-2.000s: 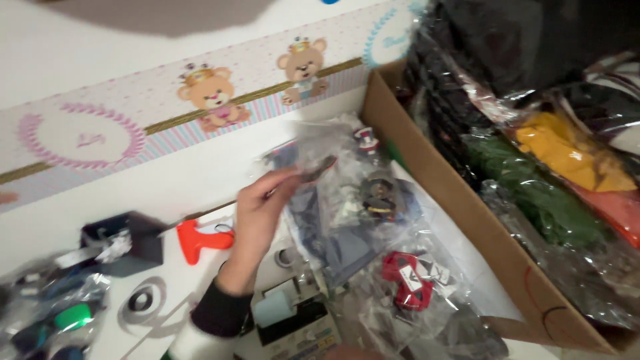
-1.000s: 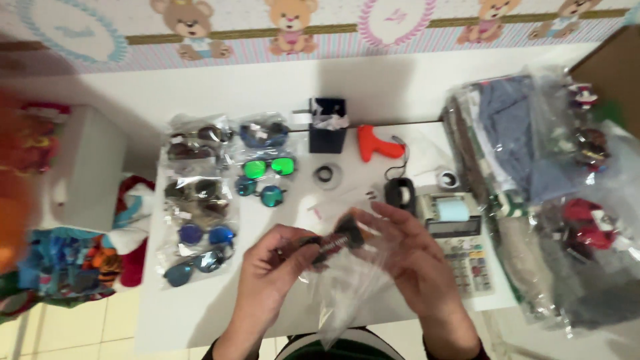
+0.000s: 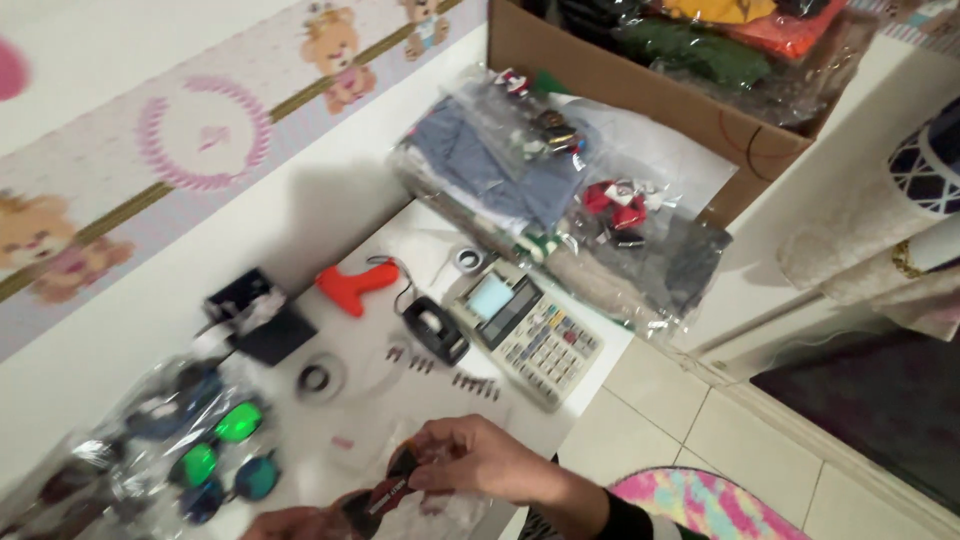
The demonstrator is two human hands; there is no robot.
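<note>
Low in the view, my right hand (image 3: 480, 461) pinches a dark bow tie (image 3: 386, 499) that has orange edges and a centre band bearing writing. My left hand (image 3: 292, 523), partly cut off by the bottom edge, holds the other end of it. Crumpled clear plastic (image 3: 442, 517) lies under and beside my right hand. Sunglasses with green mirrored lenses (image 3: 238, 422) and a pair with blue lenses (image 3: 256, 477) lie to the left, near several bagged pairs (image 3: 90, 465).
On the white table are a printing calculator (image 3: 555, 360), black tape dispenser (image 3: 435, 330), red-orange tagging gun (image 3: 356, 285), tape rolls (image 3: 315, 377) and dark box (image 3: 274, 330). Bagged clothes (image 3: 510, 172) and a cardboard box (image 3: 637, 86) stand behind. A colourful rug (image 3: 690, 502) lies on the tiled floor (image 3: 645, 412).
Two seconds ago one hand was over the bagged clothes with a small dark thing. Since one second ago the view has swung right; both hands still hold the dark item.
</note>
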